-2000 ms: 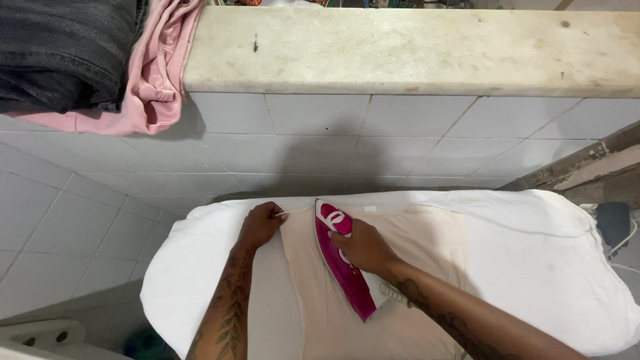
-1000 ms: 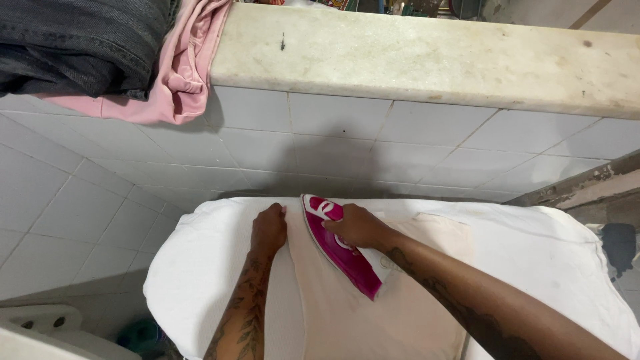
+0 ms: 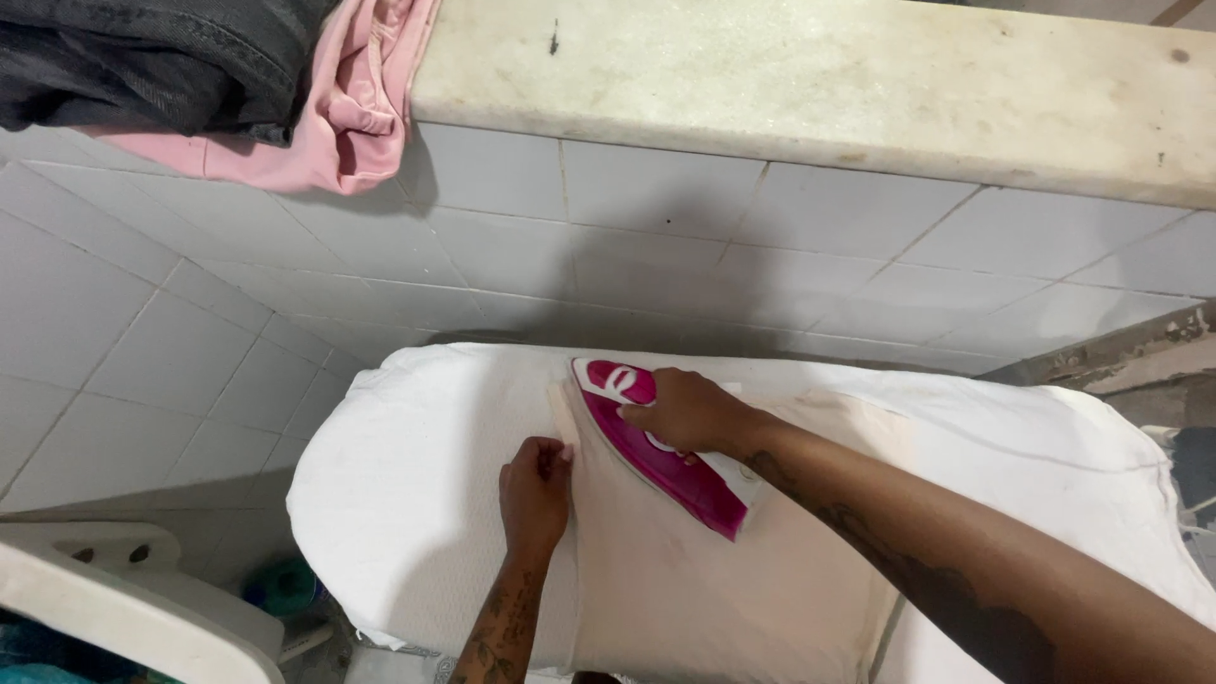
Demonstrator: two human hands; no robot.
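Observation:
My right hand (image 3: 698,413) is closed around the handle of a magenta and white clothes iron (image 3: 655,456), whose tip points up and left. The iron rests on a pale peach fabric garment (image 3: 703,589) spread over a white-covered ironing board (image 3: 380,494). At the garment's left edge is my left hand (image 3: 537,484), its fingers bent and pinching the fabric edge just below a narrow strip at the upper left corner. The iron's soleplate is mostly hidden against the cloth.
Behind the board stands a tiled wall (image 3: 655,180) with a marble ledge (image 3: 760,76). Dark denim (image 3: 161,66) and a pink garment (image 3: 356,133) lie on the ledge at upper left. A white plastic object (image 3: 142,589) is at lower left.
My left hand has moved down along the garment's left edge, away from its upper corner. The iron remains near that corner, held in my right hand.

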